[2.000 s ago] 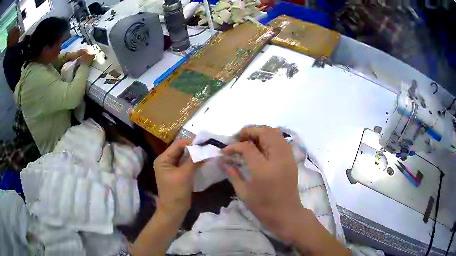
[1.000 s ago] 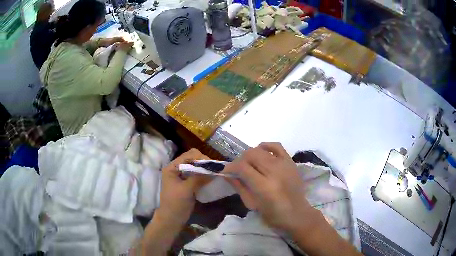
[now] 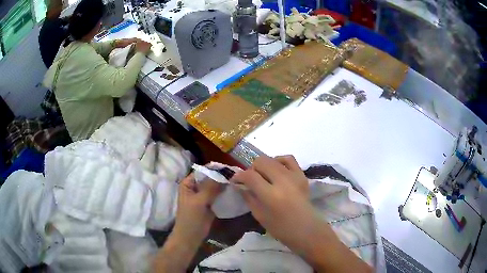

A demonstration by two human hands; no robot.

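My left hand [image 3: 193, 201] pinches the edge of a quilted white padded panel [image 3: 342, 213]. My right hand [image 3: 275, 192] pinches the same edge just to the right, close to my left fingers. A white edge strip [image 3: 209, 174] stands up between my hands, with a strip of dark brown fabric [image 3: 227, 172] showing beside it. The fingertips of my right hand are partly hidden by the hand. The rest of the panel hangs over the table's front edge and down to my lap, and more dark fabric shows at its back edge.
A sewing machine [image 3: 460, 165] stands at the right, with thread snips [image 3: 455, 217] on its bed. Taped cardboard [image 3: 267, 96] lies across the table's left side. A pile of white quilted pieces [image 3: 101, 186] is at the left. A person [image 3: 88, 80] sits at a neighbouring machine [image 3: 203, 42].
The view has swung left, so the table and machine sit further right. Both hands still hold the panel edge; the white strip and dark fabric between them have changed angle.
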